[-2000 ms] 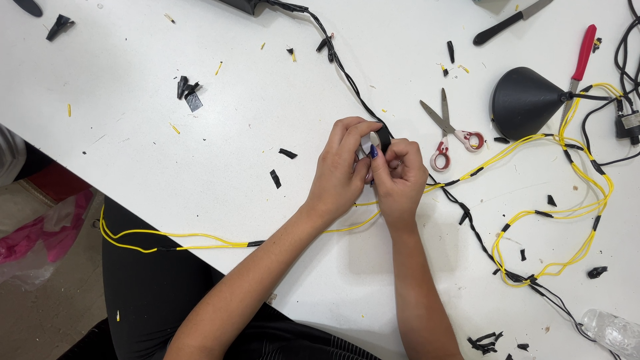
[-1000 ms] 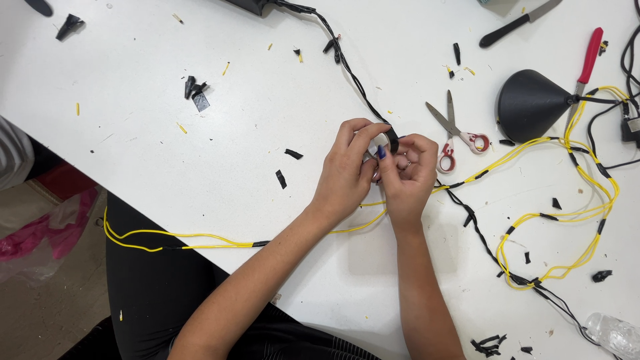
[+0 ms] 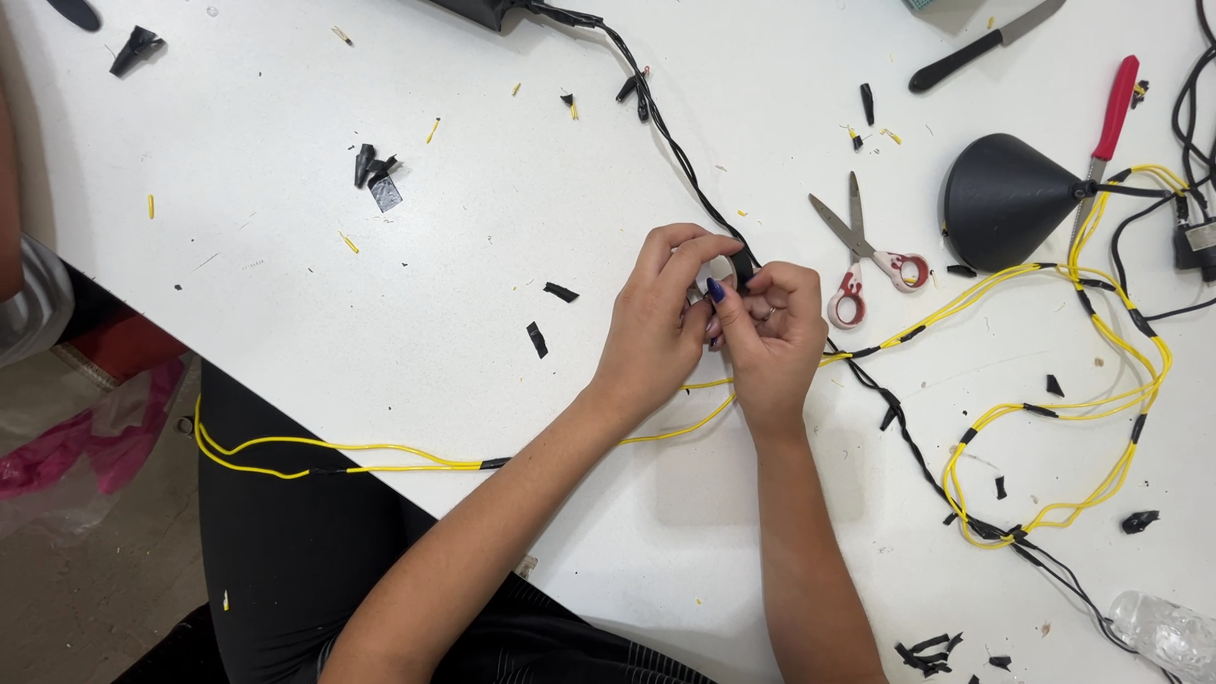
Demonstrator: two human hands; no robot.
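My left hand and my right hand meet over the white table. Between them is a roll of black electrical tape, its pale core showing; my left hand grips it. The right thumb and fingers pinch at its near side, but what they pinch is hidden. Black cable runs down from the top and passes behind the roll. Yellow wires, bound in places with black tape, pass under my left forearm and behind my right hand. Open scissors with red and white handles lie just right of my right hand.
At the right are a black cone-shaped lamp shade, a red-handled knife, a black-handled knife and looped yellow wires. A clear plastic bottle lies lower right. Tape scraps dot the table. Another person's arm shows at left.
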